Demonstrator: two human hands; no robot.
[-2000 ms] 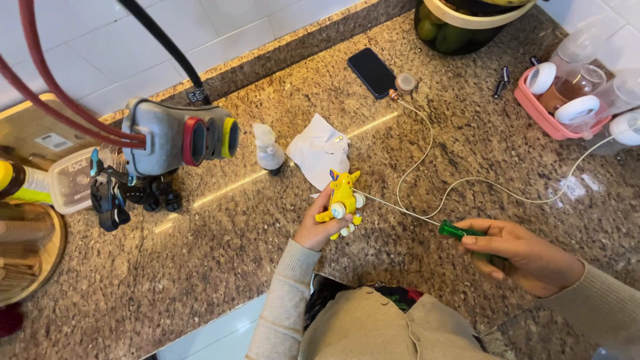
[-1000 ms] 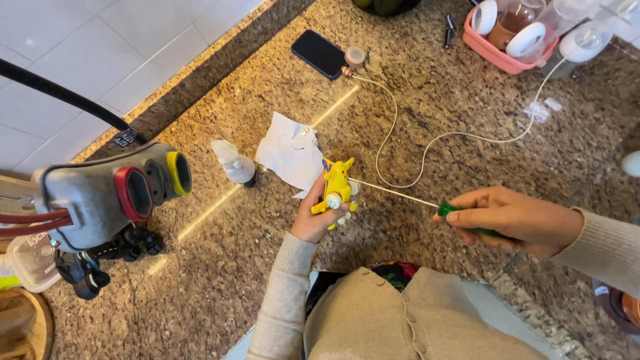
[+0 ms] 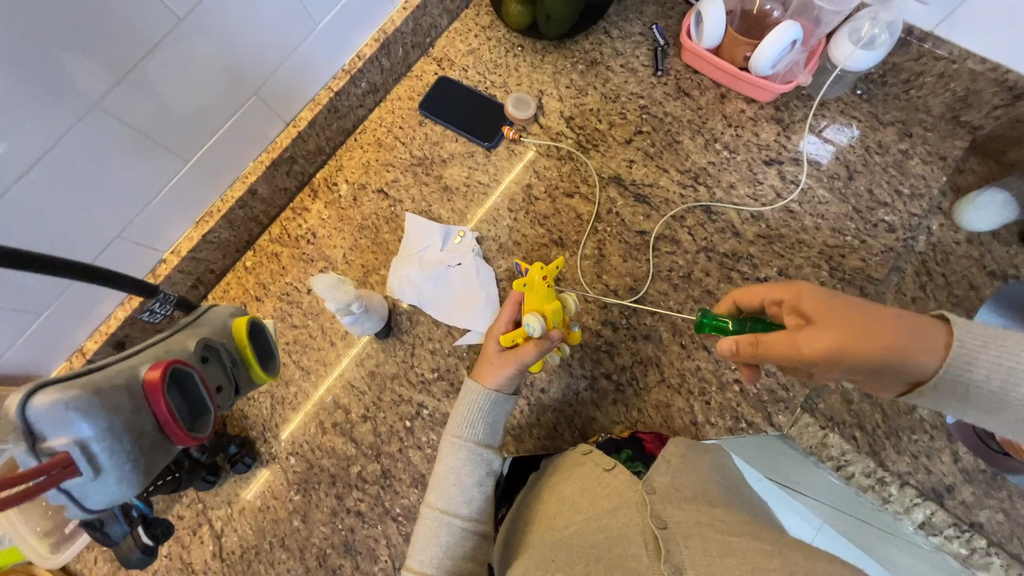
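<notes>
My left hand [image 3: 512, 348] holds a yellow plastic toy with white wheels [image 3: 544, 308] above the granite countertop. In my right hand [image 3: 824, 336] is a screwdriver, gripped by its green handle [image 3: 732, 323]; its long thin shaft points left to the toy's side. Whether the tip touches a screw cannot be seen. Beside the toy lies a crumpled white paper [image 3: 440, 276] with small round metal pieces [image 3: 459, 237] on it. A small white bottle or figure with a dark base [image 3: 352, 306] stands to the left of the paper.
A smartphone [image 3: 462, 112] lies by a small round lidded container [image 3: 520, 107] and a white cable [image 3: 720, 205]. Further back are small batteries [image 3: 659, 50] and a pink basket of bottles [image 3: 748, 78]. A grey device with red and yellow rings [image 3: 136, 416] hangs at the left.
The view has shifted and moved nearer. The toy stays in my left hand and the screwdriver in my right, its shaft still pointing at the toy.
</notes>
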